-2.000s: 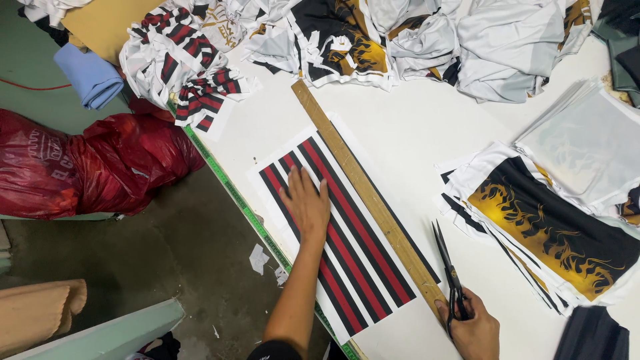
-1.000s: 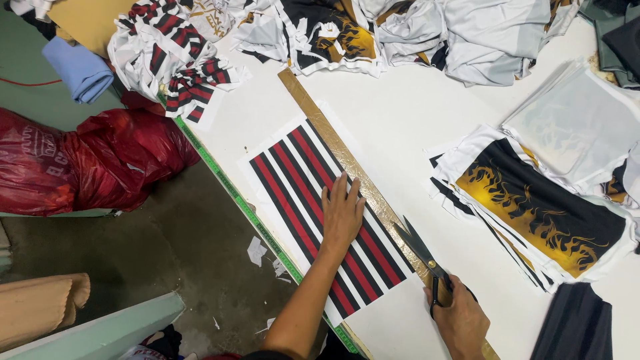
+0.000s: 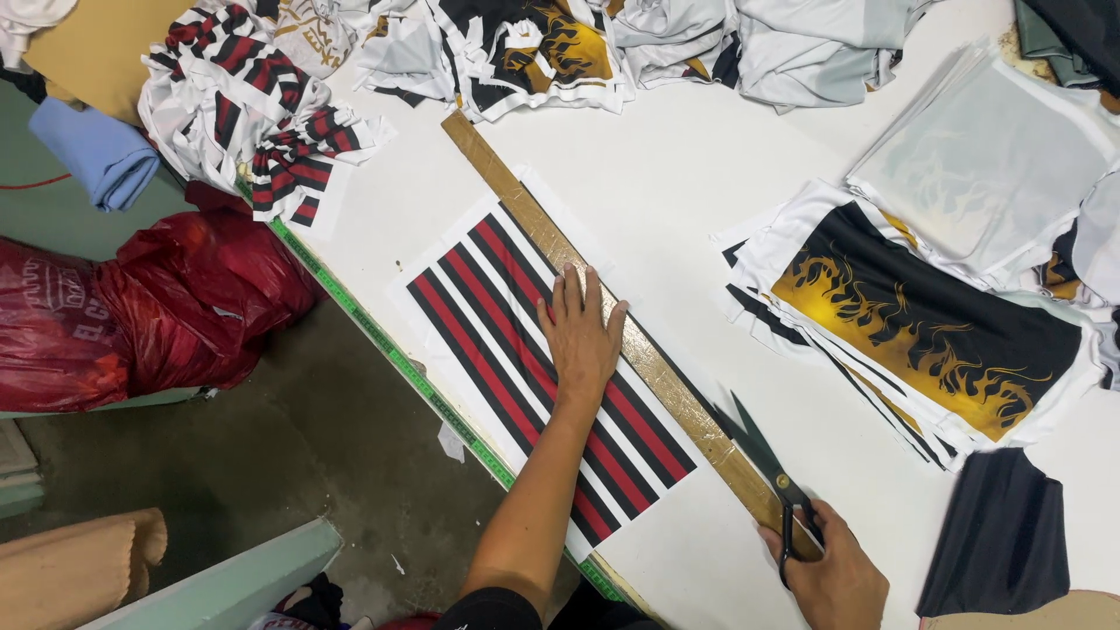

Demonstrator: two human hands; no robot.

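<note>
A striped fabric panel (image 3: 499,324) in red, black and white lies flat on the white table. Along its right side runs a long straightedge (image 3: 652,354), tan and wrapped in clear tape. My left hand (image 3: 582,332) rests spread on the panel, fingertips at the straightedge's near edge. My right hand (image 3: 827,560) holds fabric shears (image 3: 779,477) by the black handles, blades partly apart and lying beside the straightedge. The thumb of that hand touches the straightedge's lower end.
A stack of flame-print pieces (image 3: 927,324) lies to the right, above a dark folded cloth (image 3: 997,534). Striped scraps (image 3: 236,96) and white fabric heaps (image 3: 822,48) line the far side. A green measuring tape (image 3: 359,319) follows the table edge. Red plastic bags (image 3: 192,297) stand left.
My left hand has moved from the middle of the striped panel to the straightedge. The straightedge has shifted onto the panel's right-hand stripes. The shears' blades have parted since the earliest frame.
</note>
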